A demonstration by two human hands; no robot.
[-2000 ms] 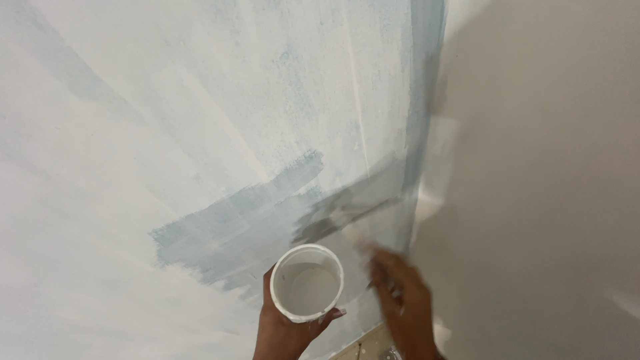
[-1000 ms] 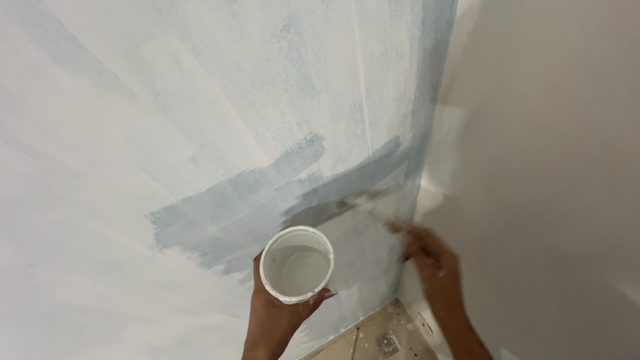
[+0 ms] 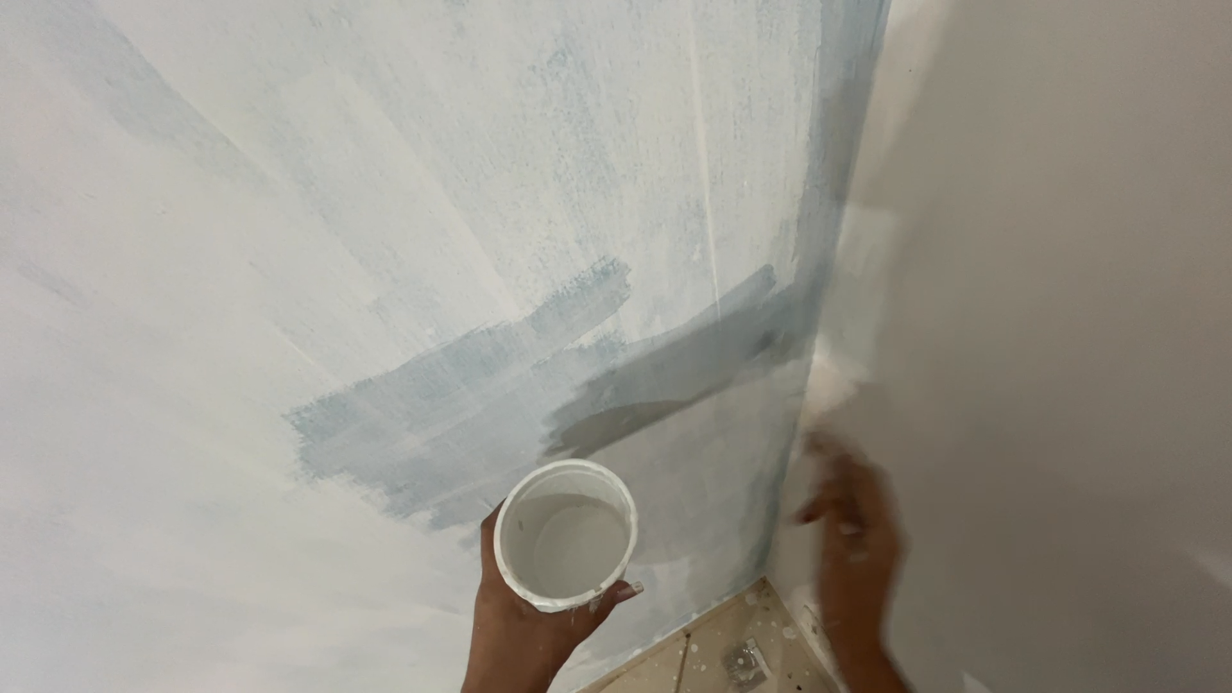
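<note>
My left hand grips a white plastic tub from below, tilted so that its inside and the pale paint at the bottom show. My right hand is raised near the wall corner, right of the tub, blurred by motion. Its fingers are curled, but the brush seen earlier cannot be made out. Behind the tub, the wall has whitish-blue streaks, with darker blue-grey brush strokes running up to the corner.
A plain grey-beige wall meets the painted wall at the right. Below, tan floor tiles carry paint spatters, and a small flat greyish item lies on them.
My right hand held a paintbrush at the strokes beside the tub a second ago; it has moved off them towards the corner. Blue-grey paint now reaches nearer the corner. My left hand still holds the tub.
</note>
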